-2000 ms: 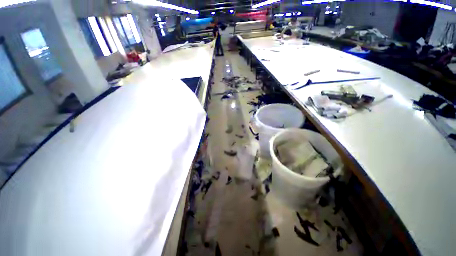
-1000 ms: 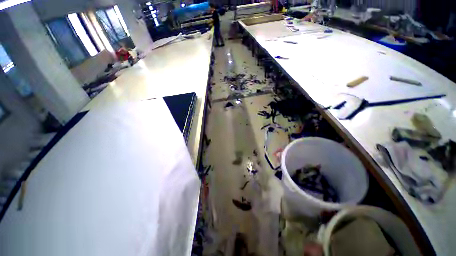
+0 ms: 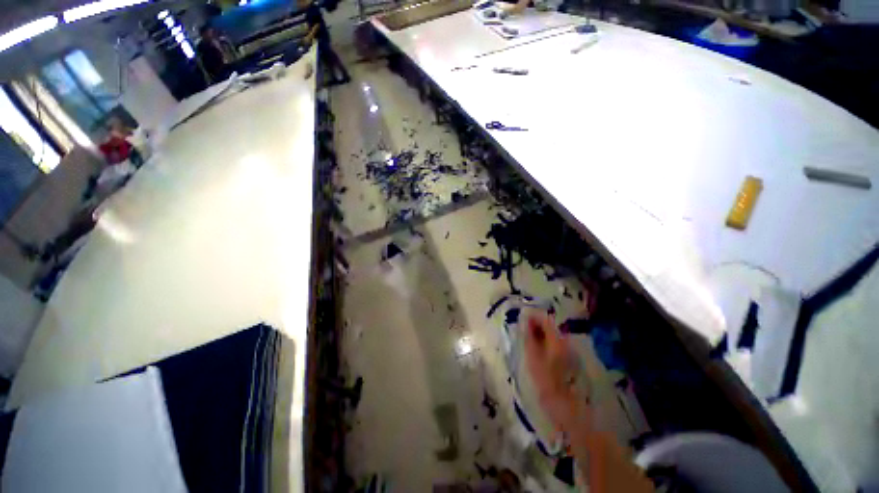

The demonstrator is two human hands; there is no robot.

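Note:
My right hand (image 3: pixel 551 371) reaches in from the lower right, over the aisle; it is blurred, so its fingers and any held thing cannot be told. My left hand is out of the picture. Nearest on the right table (image 3: pixel 617 144) are a marker sheet over dark fabric, pale cut strips (image 3: pixel 774 342), a yellow bar weight (image 3: pixel 743 202) and a grey bar (image 3: pixel 837 177). A small dark tool, seemingly shears (image 3: pixel 506 126), lies near that table's aisle edge.
The left table (image 3: pixel 217 221) bears a dark fabric stack (image 3: pixel 226 404) with a white sheet (image 3: pixel 92 438) over part. Dark scraps (image 3: pixel 395 178) litter the aisle floor. A white bin's rim (image 3: pixel 708 462) shows at the bottom right. People stand or work far off.
The view has moved forward along the aisle and swung towards the right table. The bins have slid down and mostly out of view. My right hand has come into view.

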